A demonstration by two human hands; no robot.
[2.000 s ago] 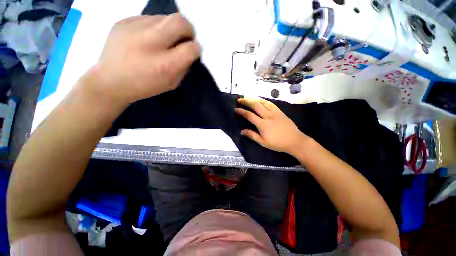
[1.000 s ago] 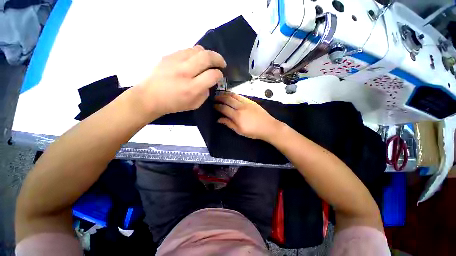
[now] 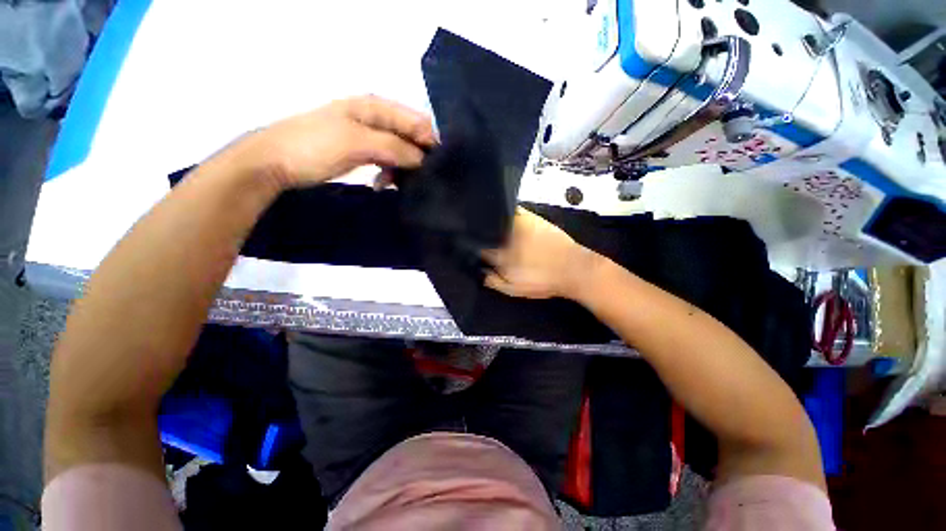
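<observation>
A black garment panel (image 3: 674,259) lies along the front of the white machine table and hangs over its right front edge. A narrower black cloth piece (image 3: 488,93) is folded up in front of the sewing machine head and is blurred near its middle. My left hand (image 3: 358,140) is at this piece's left side, with fingertips at the cloth. My right hand (image 3: 534,254) is at its lower right, fingers partly hidden under the cloth and holding it. The cloth lies left of the needle area, not under the presser foot.
The white sewing machine (image 3: 664,93) stands at the upper right. Red-handled scissors (image 3: 833,327) lie at the right table edge beside a tan block (image 3: 892,311). Blue tape (image 3: 99,93) marks the table's left end. Blue bins (image 3: 197,425) with black cloth stand below left.
The narrower black piece has been lifted and folded over towards my right hand, whose fingers are now partly covered. My left hand has moved slightly left and its fingers have opened somewhat.
</observation>
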